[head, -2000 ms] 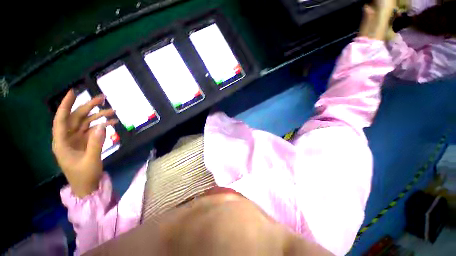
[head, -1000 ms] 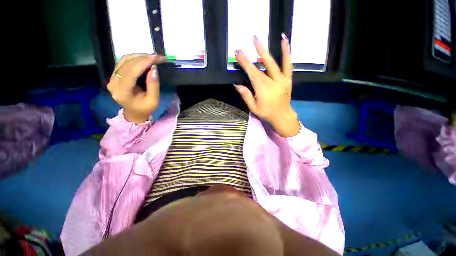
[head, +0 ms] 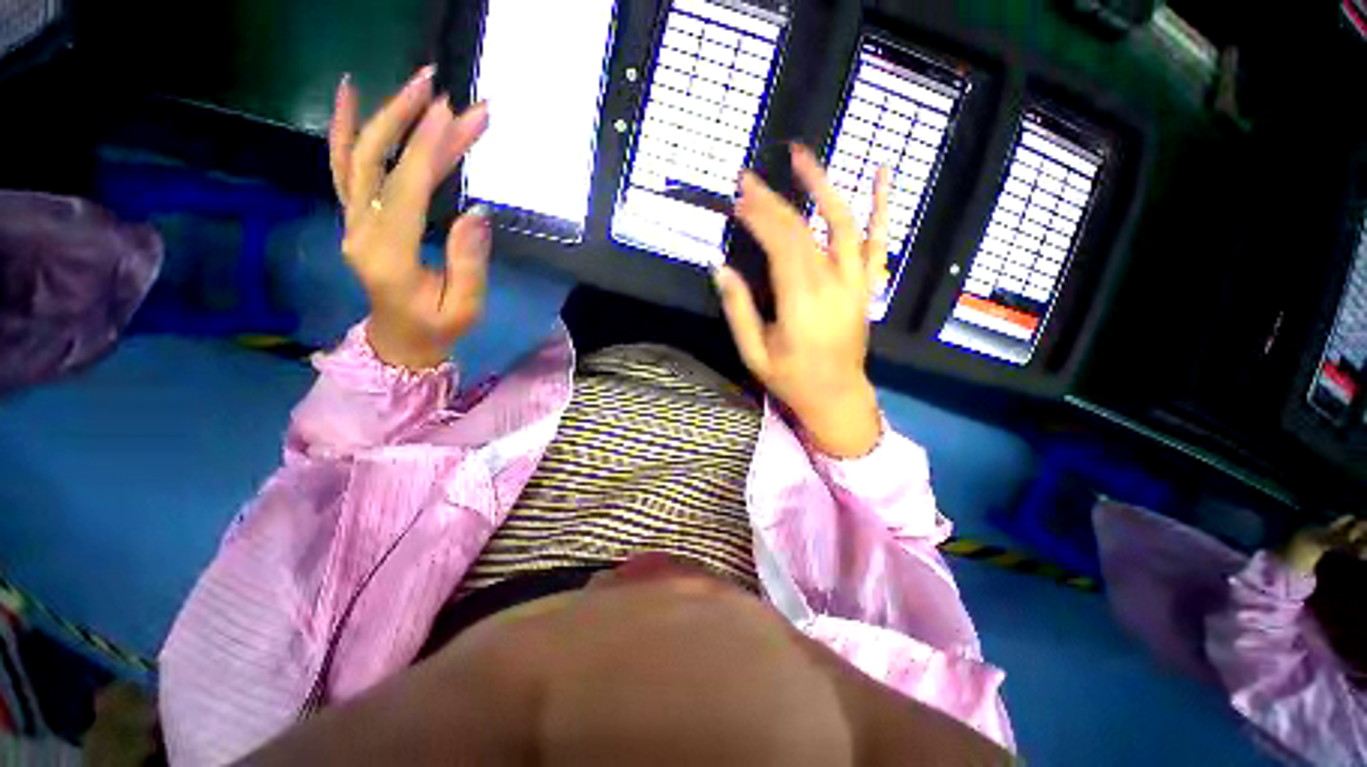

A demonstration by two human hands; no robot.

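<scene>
A black phone tray (head: 592,267) lies in front of me with several lit smartphones in its slots. The leftmost smartphone (head: 543,113) shows a plain white screen. The other three, including the rightmost smartphone (head: 1034,225), show white list screens; the rightmost has an orange-red band near the bottom. My left hand (head: 402,225) is raised at the tray's left end, fingers apart and empty. My right hand (head: 810,292) is over the tray's near edge, fingers spread and empty, partly covering the third phone's lower left. Whether a fingertip touches glass cannot be told.
Another lit phone (head: 1342,337) is at the far right edge. A green mat (head: 255,60) lies under the tray. A person's pink sleeve (head: 1274,644) is at the lower right, and another purple-pink garment (head: 75,285) is at the left. The blue floor has yellow-black tape (head: 1020,565).
Three phones changed from mostly white screens to list screens. The left hand's fingers have opened and moved upward. The view has turned, so the tray now slants down to the right.
</scene>
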